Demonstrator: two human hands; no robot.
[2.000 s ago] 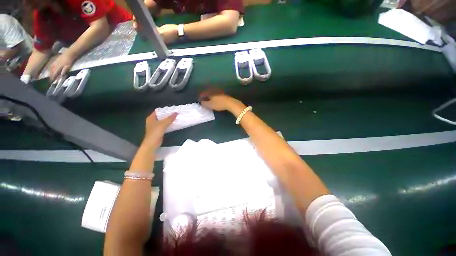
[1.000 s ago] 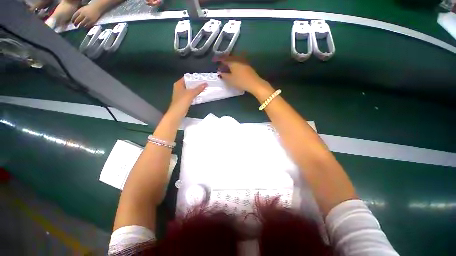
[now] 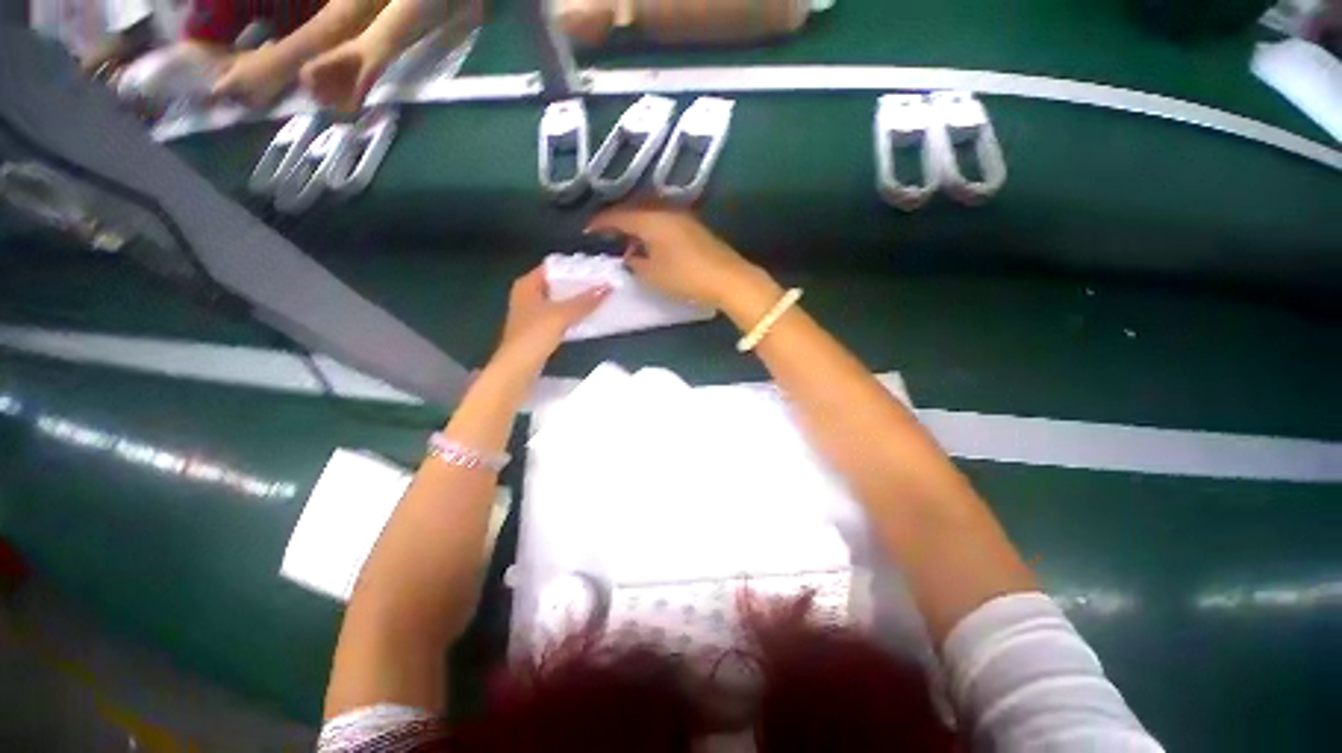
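Note:
My left hand [image 3: 548,312] holds a small white label sheet [image 3: 626,306] by its left end, thumb on top, above the near part of the dark green belt. The sheet's far edge looks scalloped. My right hand [image 3: 662,253] is at the sheet's far right edge, fingers bent and close together. Whether a small label is at its fingertips cannot be seen. A stack of large white label sheets [image 3: 677,486] lies in front of me, with faint print on its near part. A round white cap or roll [image 3: 571,600] sits at its near left.
White oval housings stand in groups on the belt: several at left and centre [image 3: 629,150], two at right [image 3: 938,150]. A folded white paper [image 3: 346,522] lies left under my forearm. A grey post [image 3: 250,250] slants at left. Other people's hands and arms show opposite.
The view has shifted, so the housings and sheets sit elsewhere in the picture. My left hand still holds the sheet. My right hand has moved slightly left along its far edge.

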